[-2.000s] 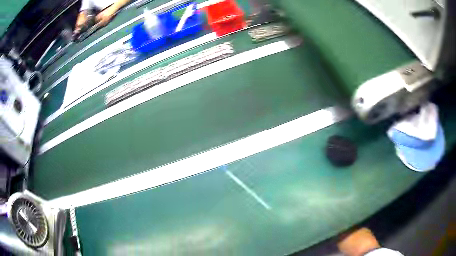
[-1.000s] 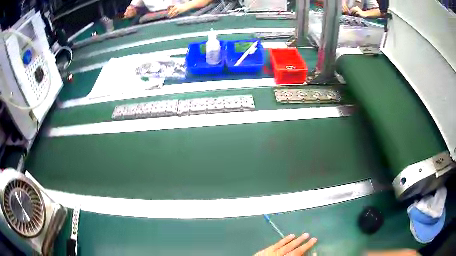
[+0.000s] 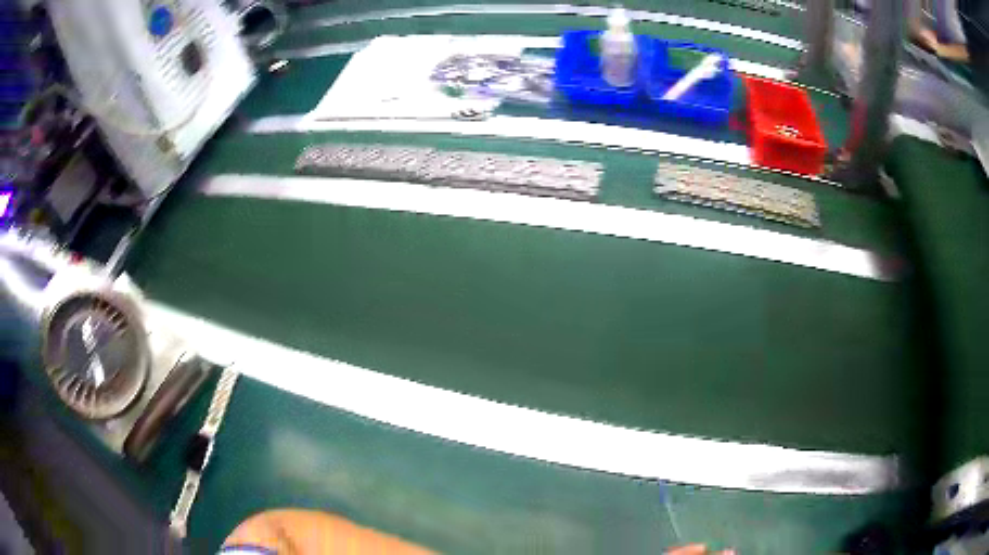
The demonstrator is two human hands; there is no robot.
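Observation:
The thin blue-tipped tool (image 3: 668,501) lies on the green bench below the near white strip, blurred, its lower end lost near the bottom edge. My left hand (image 3: 325,533) shows as a blurred wrist or back of the hand with a light cuff at the bottom edge; its fingers are not visible. A few fingertips, which look like my right hand (image 3: 699,550), barely show at the bottom edge by the tool's lower end. Whether they touch it is unclear.
A fan (image 3: 95,352) and wristwatch (image 3: 197,450) are at left. Metal-looking panels (image 3: 488,171) lie beyond the wide green belt (image 3: 542,309). Blue bins (image 3: 694,100), a bottle (image 3: 618,52) and a red bin (image 3: 786,130) are at the far side. A raised conveyor (image 3: 943,293) borders the right.
The view has swung left and down, bringing the fan and watch further in. The cap has left the picture. A wrist or hand now shows at bottom left; only fingertips remain near the tool.

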